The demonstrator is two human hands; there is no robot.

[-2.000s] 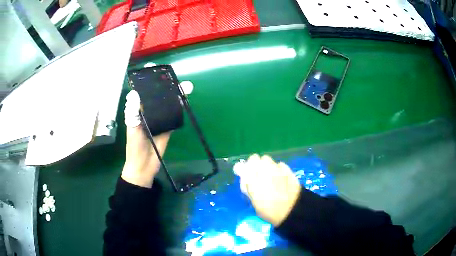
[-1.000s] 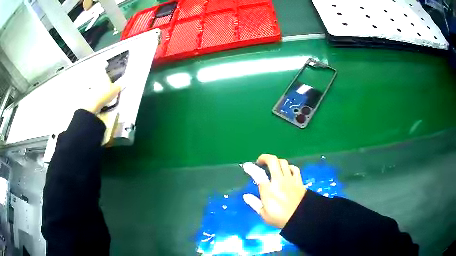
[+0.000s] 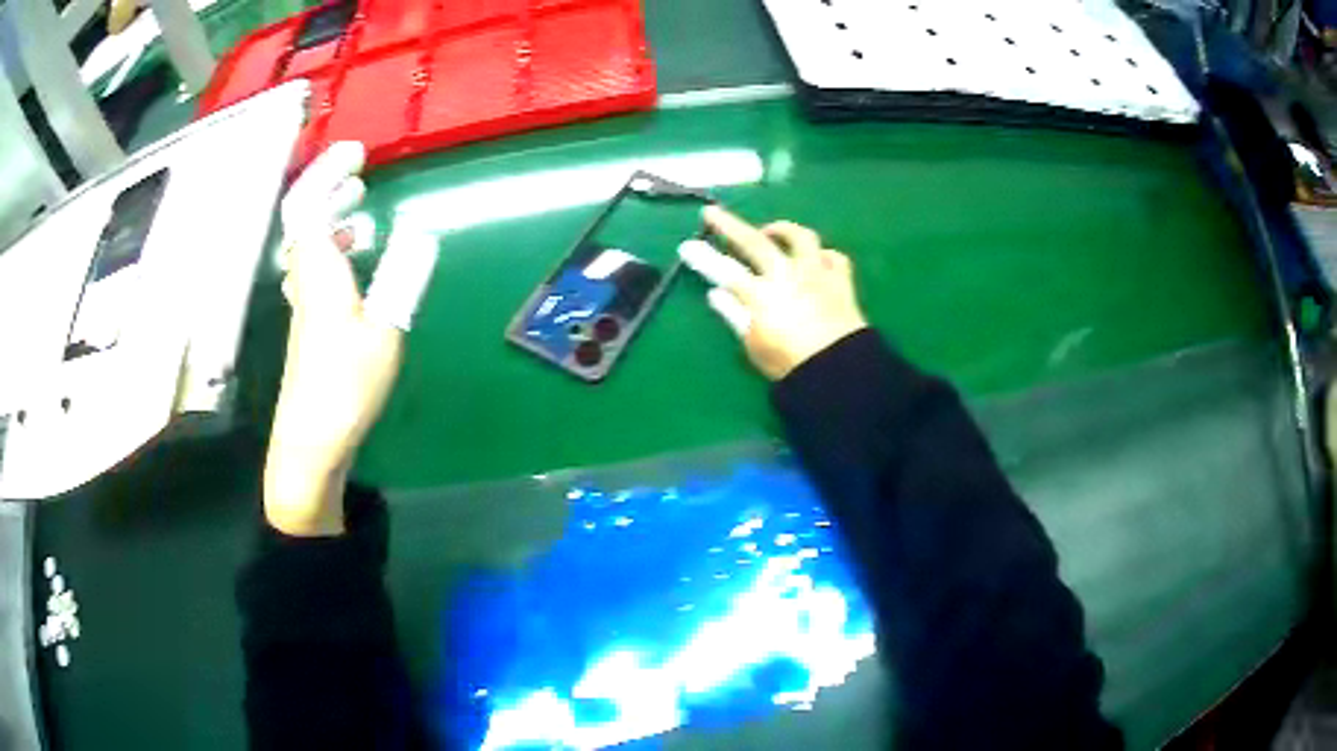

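A phone middle frame [image 3: 594, 301], with a blue and black plate and camera holes at its lower end, lies tilted on the glossy green surface. My right hand [image 3: 785, 294], with white finger cots, is at its upper right rail. The fingertips overlap or touch the rail; a grip is unclear. My left hand [image 3: 345, 323] is raised between the frame and the white fixture plate [image 3: 220, 176], fingers apart, holding nothing visible. The fixture plate has a dark phone-shaped part or slot [image 3: 129, 228]. Shiny blue films [image 3: 645, 587] lie nearest me.
A red compartment tray [image 3: 513, 74] stands at the back, with a dark part in one compartment. A white sheet with dark holes [image 3: 975, 52] lies on a black base at the back right. Small white bits [image 3: 59, 609] lie at the far left edge.
My left hand held a dark phone frame, then was at the fixture plate, and is now off it and empty. My right hand has moved from the blue films to the lying frame, which has shifted left.
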